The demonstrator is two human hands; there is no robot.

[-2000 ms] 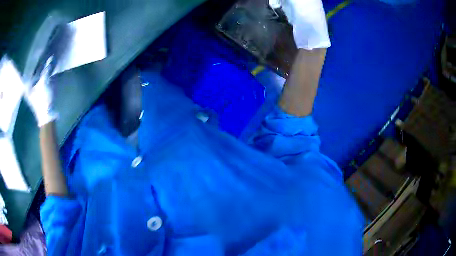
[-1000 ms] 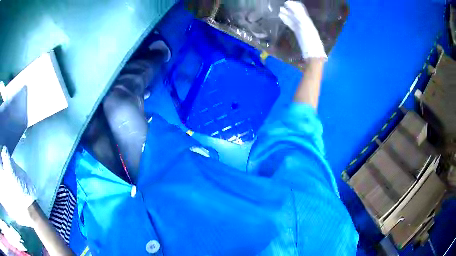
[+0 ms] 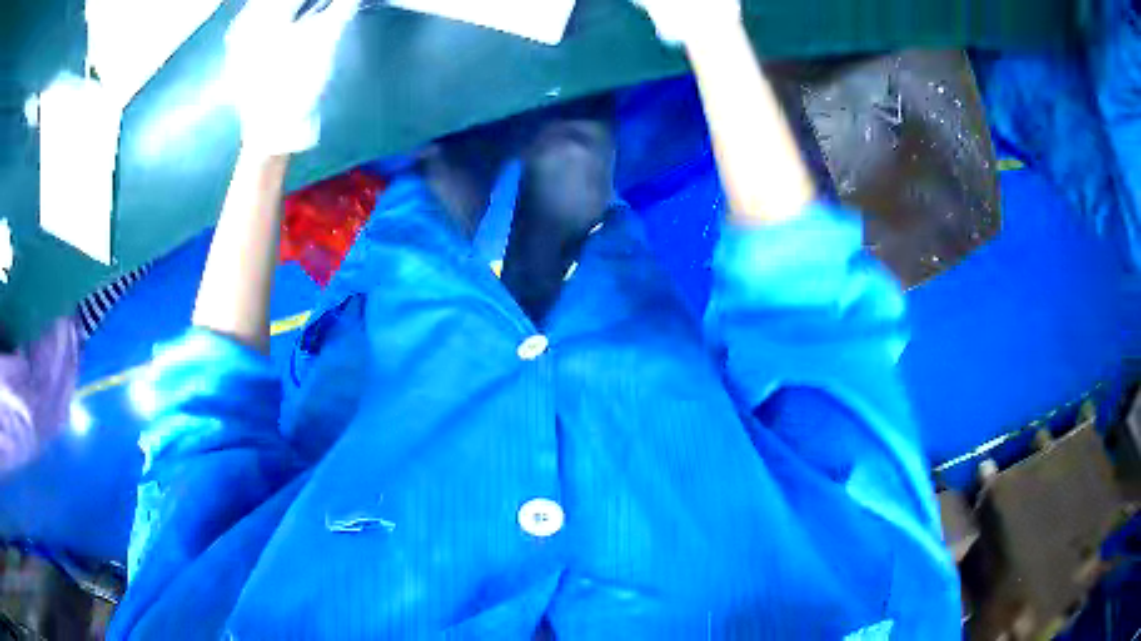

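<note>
My left hand (image 3: 282, 75), in a white glove, is over the dark green bench at the top left. Its fingers reach the top edge and glare hides whether they hold anything. My right hand (image 3: 694, 15), also gloved, is at the top edge over the bench, its fingers cut off. A flat white piece (image 3: 519, 15) lies between my hands, partly out of the picture. Another white sheet (image 3: 78, 163) lies left of my left hand, and a white sheet (image 3: 140, 44) lies above it, washed out by glare.
The bench edge (image 3: 463, 123) curves across in front of me. A crumpled red bag (image 3: 328, 225) is below it at left. A brown scuffed stool top (image 3: 907, 163) is at right. Brown cartons (image 3: 1045, 526) are at the lower right. A lilac sleeve or cloth (image 3: 35, 394) shows at far left.
The view has turned, bringing the bench across the top. My right hand has moved from over the brown stool top to the bench. My left hand now appears higher in the picture.
</note>
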